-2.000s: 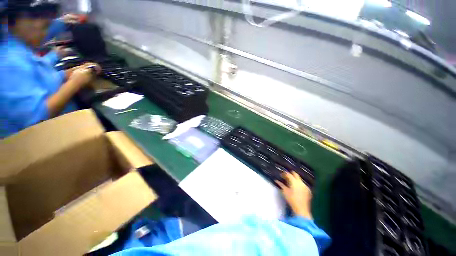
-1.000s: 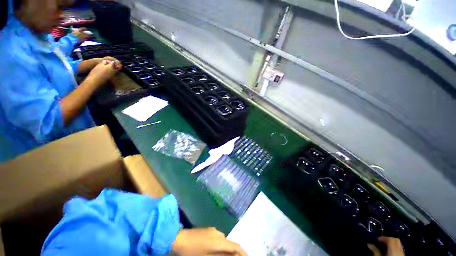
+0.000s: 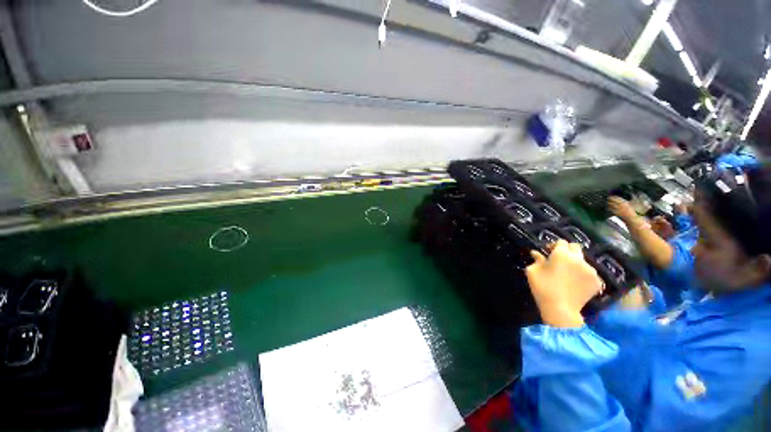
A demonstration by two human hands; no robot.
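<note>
A black foam tray (image 3: pixel 541 221) with pockets holding dark, silver-rimmed watch cases lies at an angle over a stack of black foam trays (image 3: pixel 473 261), right of centre. My left hand (image 3: pixel 562 280) grips the tray's near edge, fingers over its rim. My right hand (image 3: pixel 636 297) is at the tray's right end, small, blurred and partly hidden; its grip is not clear. A white sheet (image 3: pixel 313 371) with tiny grey-black parts (image 3: pixel 355 393) scattered on it lies on the green mat at bottom centre.
Clear blister trays (image 3: pixel 182 333) lie left of the sheet, beside a white cloth (image 3: pixel 125 388) and a black foam tray (image 3: pixel 63 363) of cases. Another clear tray (image 3: pixel 433 337) touches the sheet's right side. Neighbours in blue smocks (image 3: pixel 710 363) are close on the right. A grey partition (image 3: pixel 279 143) runs behind.
The view has swung right. The foam tray that lay on the mat is now over the right-hand stack, with my hands at it. My left hand has left the white sheet.
</note>
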